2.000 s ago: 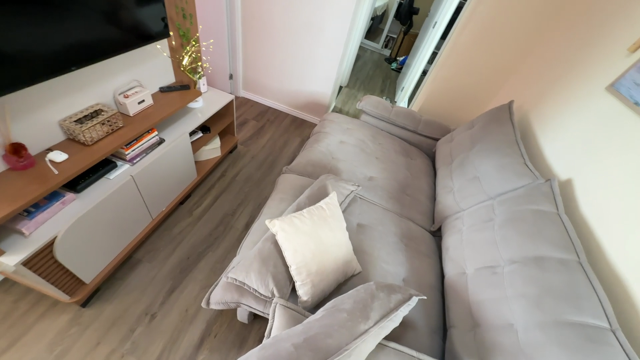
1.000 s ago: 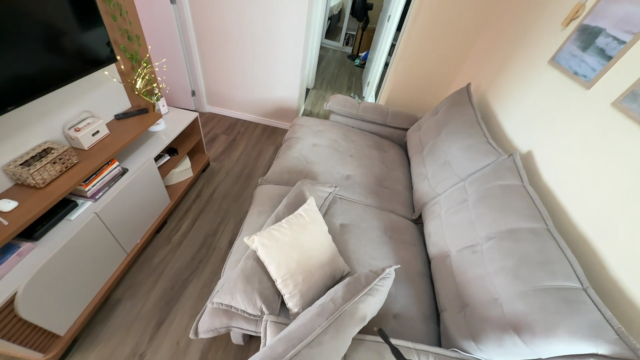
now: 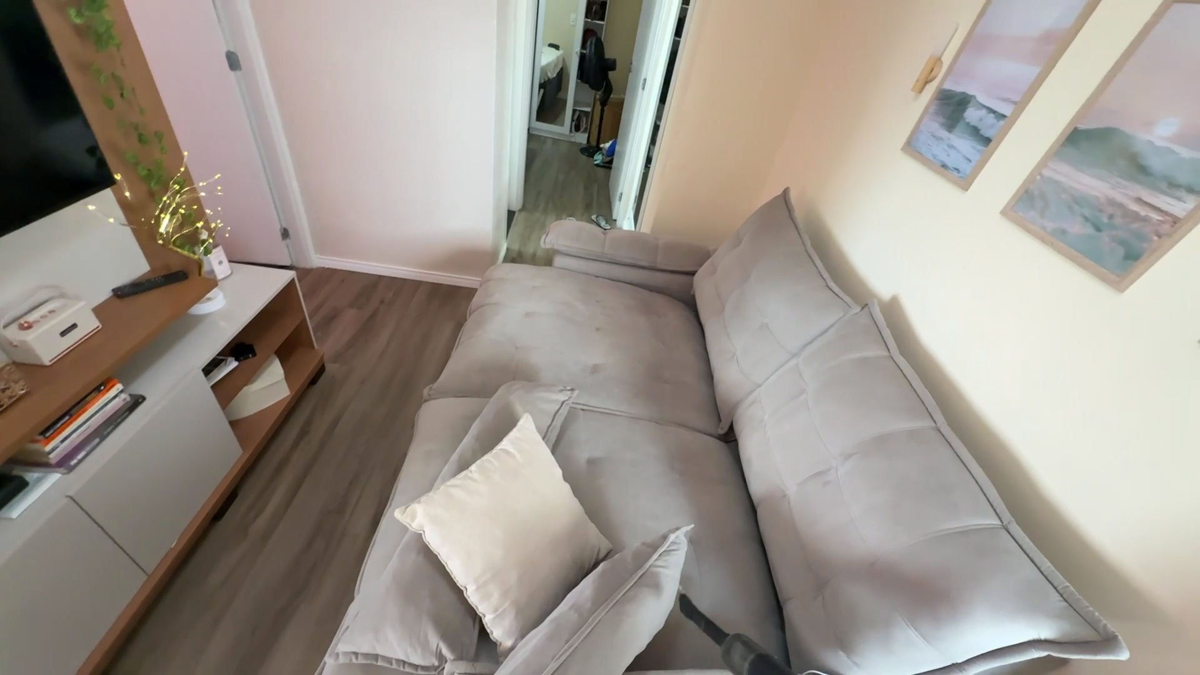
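Observation:
Neither my left hand nor my right hand is in view. A grey upholstered sofa [image 3: 600, 328] with tufted back cushions [image 3: 891, 506] fills the middle and right. On its seat a cream throw pillow [image 3: 511, 534] leans on a grey cushion [image 3: 412, 600], with another grey cushion [image 3: 609, 609] standing tilted at the bottom. A dark, narrow nozzle-like tool [image 3: 741, 652] enters from the bottom edge, over the seat beside that cushion. What holds it is hidden below the frame.
A TV stand [image 3: 155, 459] with books [image 3: 84, 427], a remote control [image 3: 150, 283] and a lit decorative branch [image 3: 183, 220] runs along the left. Wood floor [image 3: 347, 422] lies between it and the sofa. Framed pictures [image 3: 1120, 159] hang at right; behind is a doorway [image 3: 562, 173].
The dark tool, absent from the earliest frame, has come in at the bottom edge beside the grey cushion. The view has shifted up and to the right.

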